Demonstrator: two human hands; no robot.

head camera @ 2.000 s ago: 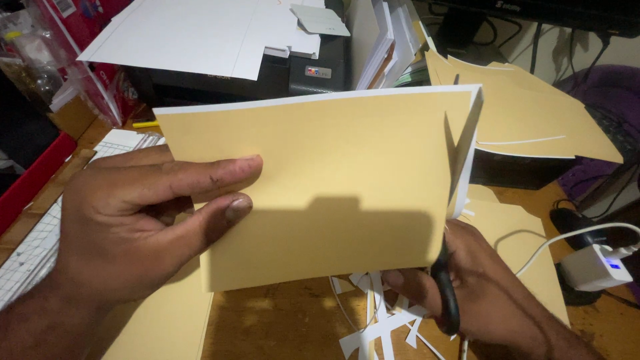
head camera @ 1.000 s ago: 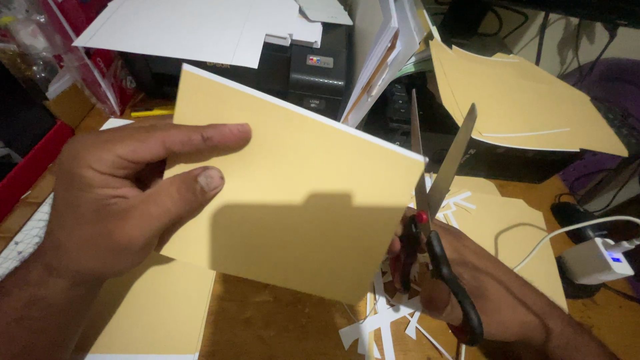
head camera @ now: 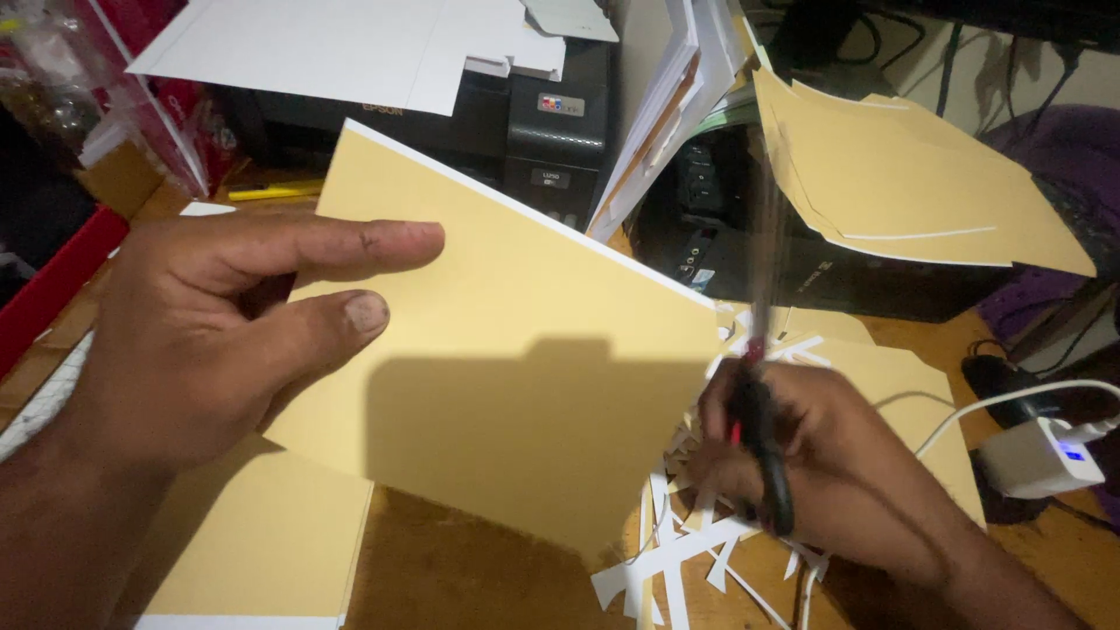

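Observation:
My left hand [head camera: 236,324] grips the left side of a tan paper sheet [head camera: 525,289], thumb and forefinger showing on its face. The sheet is tilted, with a white strip along its upper edge. Just off its right corner, my right hand [head camera: 787,455] holds scissors [head camera: 759,394] with black and red handles. Their blades point up and are blurred, so whether they are spread cannot be told. White paper offcuts [head camera: 674,560] lie on the wooden table below, partly hidden by my right hand. Another tan sheet [head camera: 254,534] lies below my left hand.
Behind the sheet stands a black Epson printer [head camera: 551,131] with white papers [head camera: 324,52] on top. Tan sheets [head camera: 927,175] lie on a black box [head camera: 901,284] at the right. A white charger [head camera: 1037,459] with a cable sits near my right forearm; a yellow pen-like object [head camera: 276,190] lies at the left.
The sheet was nearly level at first and now slants down to the right. The scissors, at its right edge two seconds ago and plainly spread one second ago, now stand upright beside the corner.

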